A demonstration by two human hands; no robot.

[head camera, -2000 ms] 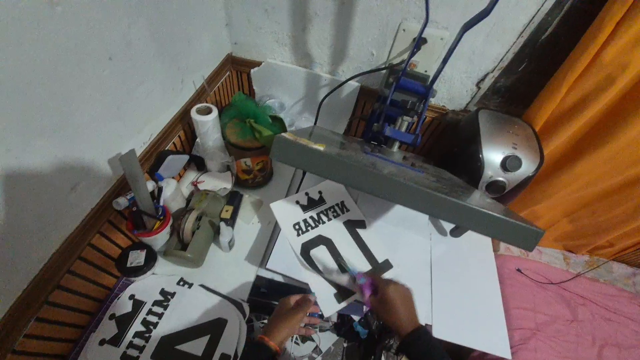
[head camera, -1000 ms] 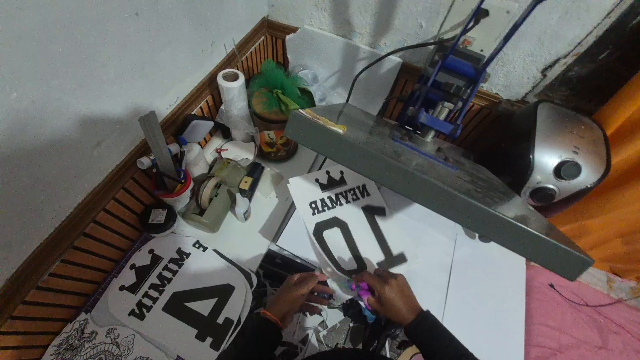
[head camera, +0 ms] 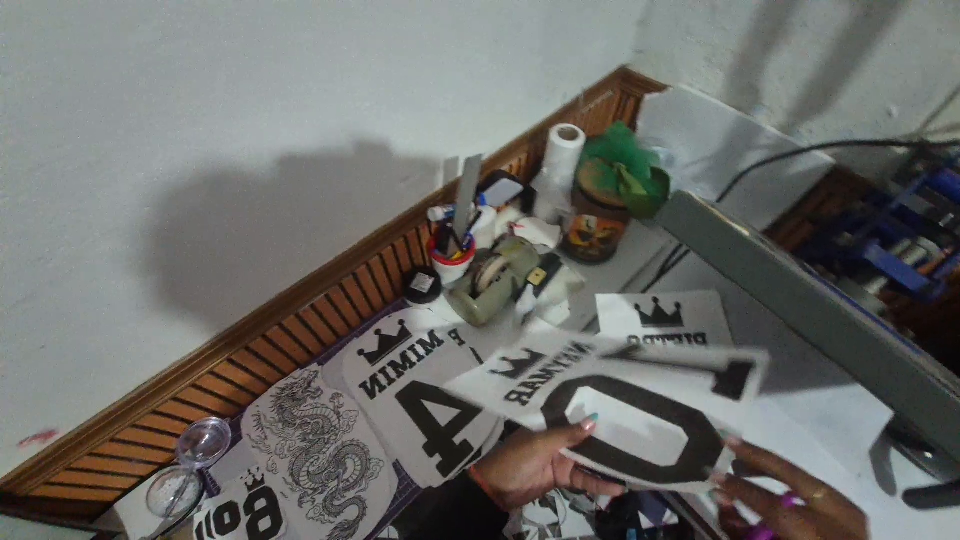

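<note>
A white printed sheet (head camera: 630, 420) with a mirrored black crown, name and number is tilted in the air between my hands. My left hand (head camera: 551, 465) pinches its lower left edge, thumb on top. My right hand (head camera: 780, 487) grips the lower right corner, and purple scissor handles (head camera: 772, 517) show at its fingers; the blades are hidden. Behind the held sheet lies another crown print (head camera: 660, 319). To the left, a cut-out print with a number 4 (head camera: 427, 405) rests beside a dragon print (head camera: 319, 450).
A heat press platen (head camera: 810, 315) juts in at right. Toward the wall are a tape dispenser (head camera: 499, 281), a pen cup (head camera: 452, 262), a paper roll (head camera: 562, 154) and a decorated pot (head camera: 596, 221). Clear lids (head camera: 204, 442) lie at lower left; paper scraps (head camera: 547, 514) sit below my hands.
The printed sheet has been lifted and tilted, and another crown print shows behind it. My right hand has moved from its lower middle to its lower right corner. The view has swung left.
</note>
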